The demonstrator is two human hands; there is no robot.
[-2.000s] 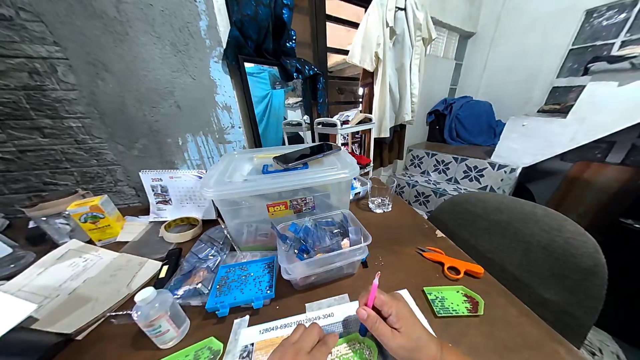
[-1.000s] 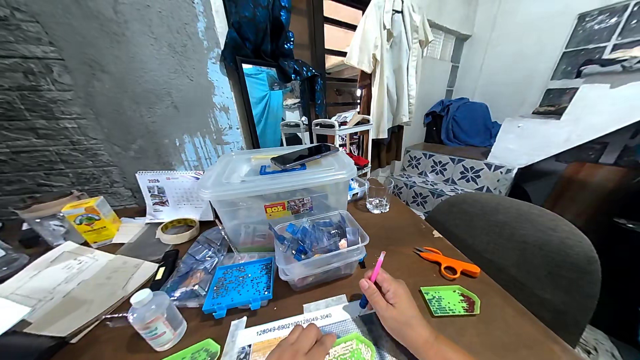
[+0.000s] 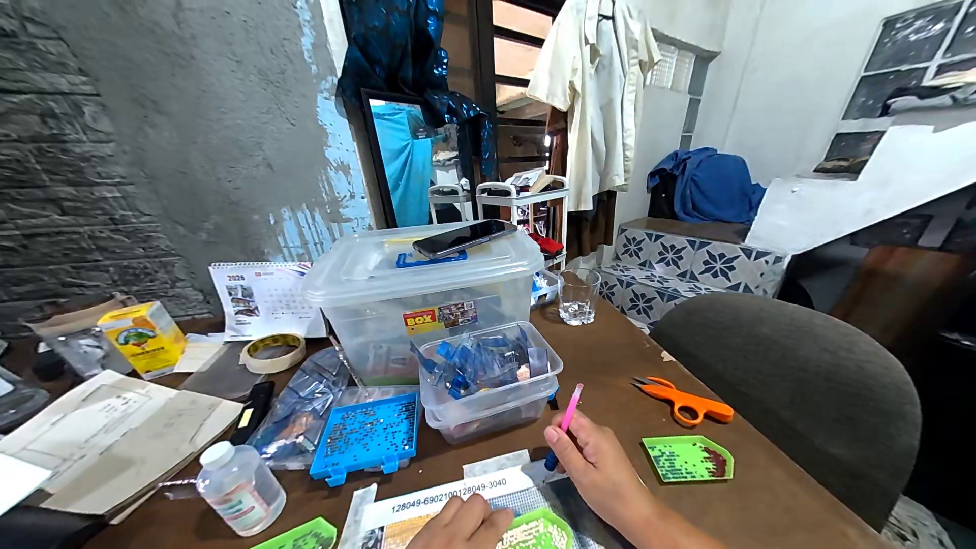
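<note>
My right hand (image 3: 598, 465) holds a pink pen-like applicator (image 3: 572, 408) upright, its lower end dark blue. My left hand (image 3: 463, 524) rests with curled fingers on the printed canvas (image 3: 450, 496), beside a green tray of pale beads (image 3: 540, 530); whether it grips anything is hidden. Right of my right hand lies another green tray (image 3: 688, 459) with dark red and dark beads. A third green tray (image 3: 301, 536) sits at the bottom left. Farther back is a blue tray (image 3: 367, 435) with scattered dark beads.
Orange-handled snips (image 3: 686, 400) lie at the right. Behind the canvas stand a small plastic container of blue packets (image 3: 488, 381) and a large lidded box (image 3: 427, 282) with a phone (image 3: 463, 238). A plastic bottle (image 3: 240, 492), tape roll (image 3: 273, 353) and drinking glass (image 3: 578, 297) are also here.
My right hand keeps the pink applicator raised, a little farther from my left hand than two seconds ago. My left hand stays low on the canvas.
</note>
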